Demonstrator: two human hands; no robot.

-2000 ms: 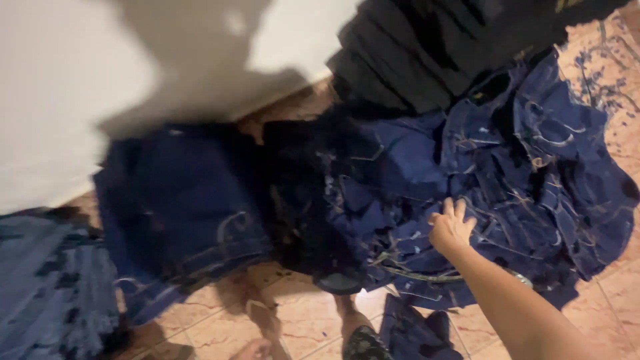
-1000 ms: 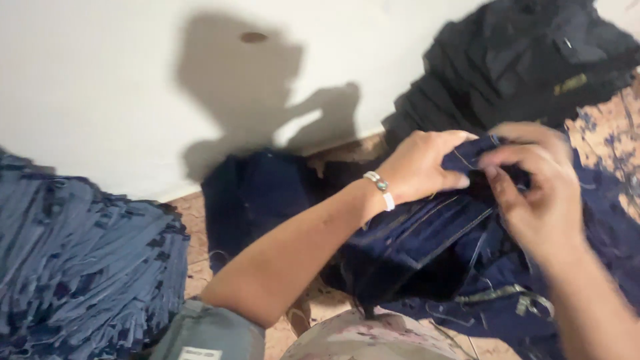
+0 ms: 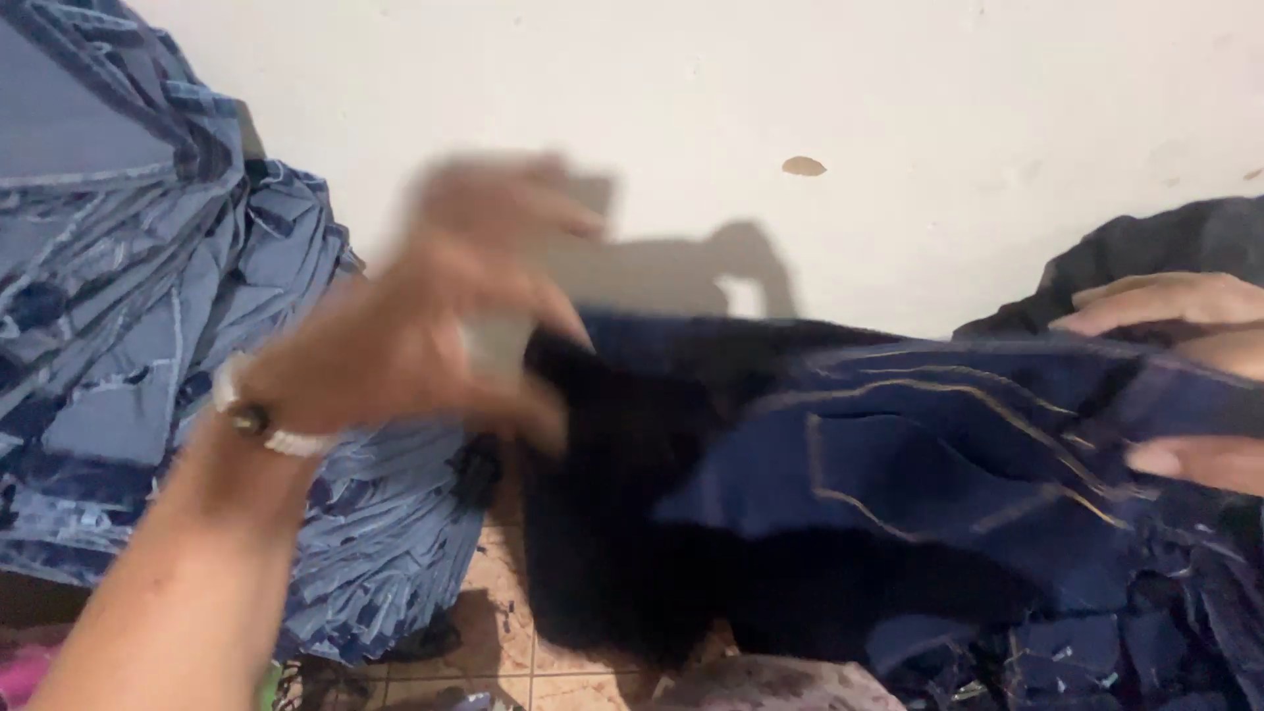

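A dark blue denim garment piece (image 3: 889,454) with tan stitching and a back pocket stretches from the centre to the right edge. Its right end lies between the thumb and fingers of my right hand (image 3: 1185,365), partly cut off by the frame. My left hand (image 3: 484,316), blurred, has its thumb and fingers apart at the garment's left end, with nothing seen in it; a white bracelet with a dark bead is on that wrist. More dark blue denim pieces (image 3: 1076,652) with loose threads lie beneath at the lower right.
A tall pile of lighter blue denim pieces (image 3: 128,336) stands at the left. Black fabric (image 3: 1165,247) is heaped at the right against a white wall (image 3: 632,99) with a chipped spot. Tiled floor (image 3: 504,632) with lint shows at the bottom.
My hands were close together on dark denim one second ago; now they are wide apart, with the garment piece spread between them. The view has shifted left.
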